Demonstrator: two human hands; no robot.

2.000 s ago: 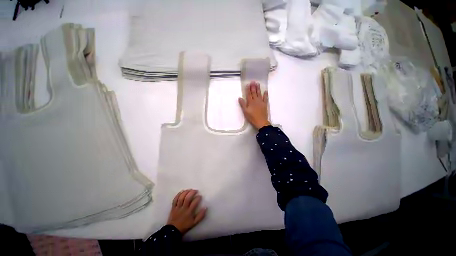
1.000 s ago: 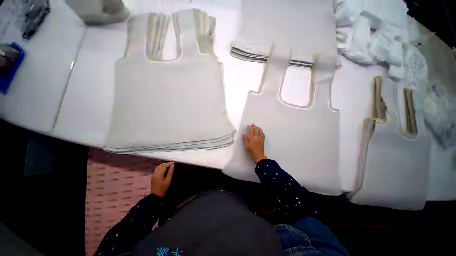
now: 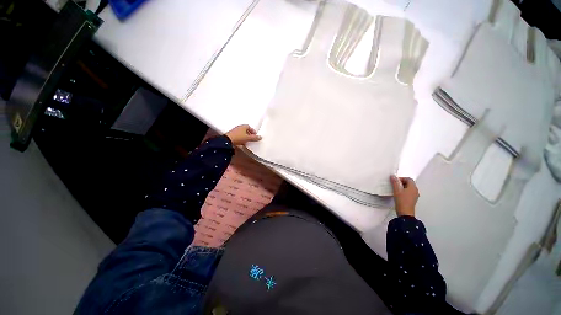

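A pile of off-white vest pieces lies in front of me on the table, straps pointing away, with dark lines between the layers at the hem. My left hand pinches the left bottom corner of the top vest piece. My right hand pinches its right bottom corner between thumb and fingers. The lower layers show below the top hem. Another vest piece lies flat to the right, with no hand on it.
The white worktable has a seam line at the left. A blue tray is at the top left. More piles lie at the right. A pink patterned sheet hangs below the table edge.
The view has turned and shifted left. My right hand has left the vest piece at the right and both hands have come to the bottom corners of the left pile.
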